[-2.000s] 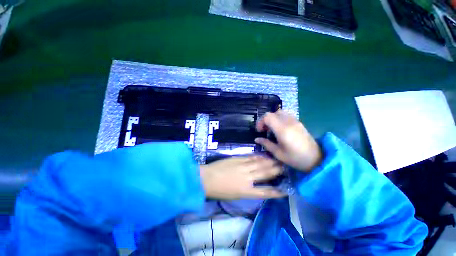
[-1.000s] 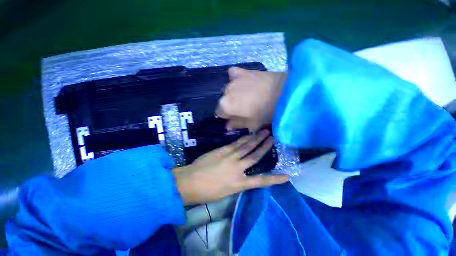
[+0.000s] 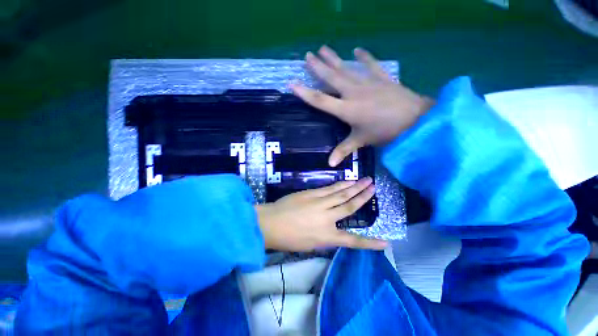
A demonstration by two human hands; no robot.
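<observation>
A black plastic housing (image 3: 190,121) lies flat on a silvery foam sheet (image 3: 124,157). White bracket-shaped patches (image 3: 273,162) sit in pairs on it, with a pale shiny strip (image 3: 255,154) between the middle ones. My left hand (image 3: 315,216) lies flat on the lower right of the housing, fingers spread, holding nothing. My right hand (image 3: 367,102) is spread over the upper right corner, its thumb near the right-hand patches; no piece shows in it. My left sleeve covers the lower left of the housing.
The green surface (image 3: 52,118) lies around the foam sheet. A white sheet (image 3: 544,125) is at the right, with dark pieces (image 3: 587,203) at its lower edge, partly behind my right sleeve. Another white sheet (image 3: 423,259) is at lower right. A pale corner shows at the top edge.
My right hand has opened and moved from bent fingers over the housing to its upper right corner. White patches now show at the right end. My left hand stays on the lower right.
</observation>
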